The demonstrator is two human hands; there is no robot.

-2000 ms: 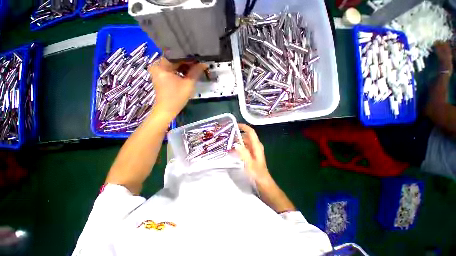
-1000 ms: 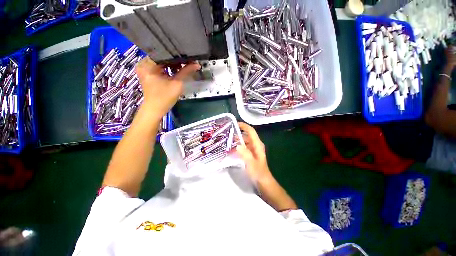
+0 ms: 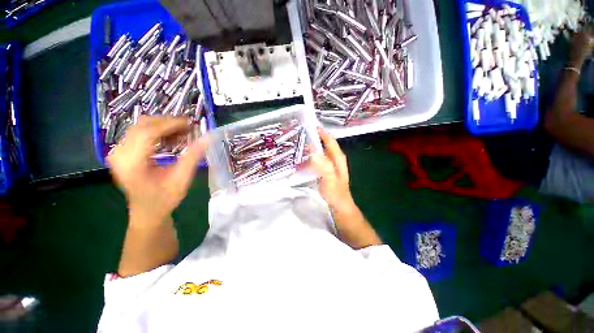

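A small clear plastic box holding silver metal tubes is close against my body, below the press fixture. My right hand grips the box at its right side. My left hand is blurred, over the lower part of the blue parts tray; its fingers look apart, but whether it holds a tube is too blurred to tell. The flat silver press fixture lies under the grey pneumatic press, with its small central nest uncovered.
A large translucent white bin full of tubes stands right of the press. A blue tray of white plastic parts is farther right, beside another person's arm. A red stool and blue trays are below the bench.
My left hand has moved from the press fixture, down and left, to over the blue tray. The view has shifted, so the bench things sit higher in it. My right hand still grips the box.
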